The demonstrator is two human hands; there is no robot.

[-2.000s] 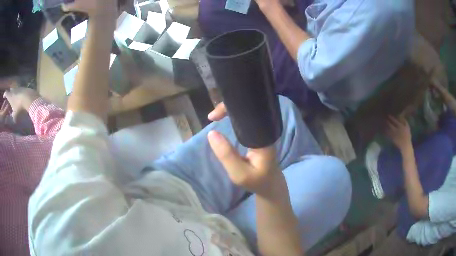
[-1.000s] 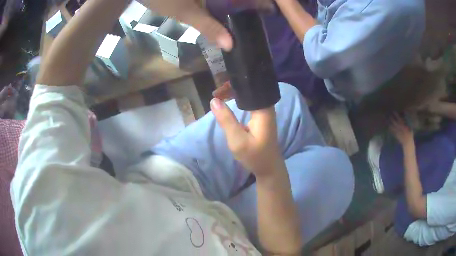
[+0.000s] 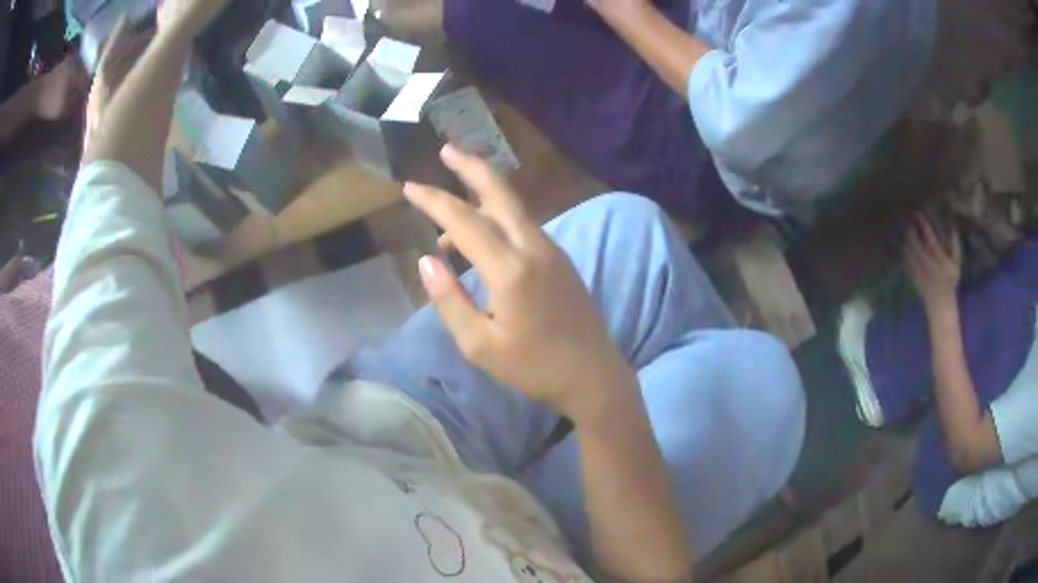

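Open grey-blue cartons with white flaps spread (image 3: pixel 381 114) stand on the brown work surface at the upper left. Another open carton (image 3: pixel 216 142) is nearer my left arm. My right hand (image 3: pixel 512 268) is in the middle of the view, empty, with its fingers apart, above my knees and short of the cartons. My left hand (image 3: pixel 114 80) is at the upper left edge, blurred and partly cut off, beside a grey-blue shape; whether it holds anything is unclear. No black cylinder shows clearly.
A printed sheet (image 3: pixel 476 128) lies right of the cartons. A plain white sheet (image 3: pixel 307 330) is beside my knees. A person in a light blue top (image 3: pixel 808 103) sits close ahead. Another person's hand (image 3: pixel 933 256) is at the right, near tan pieces.
The black cylinder has gone from my right hand, which is now empty. My left hand was beside the cylinder a second ago and has moved away to the upper left.
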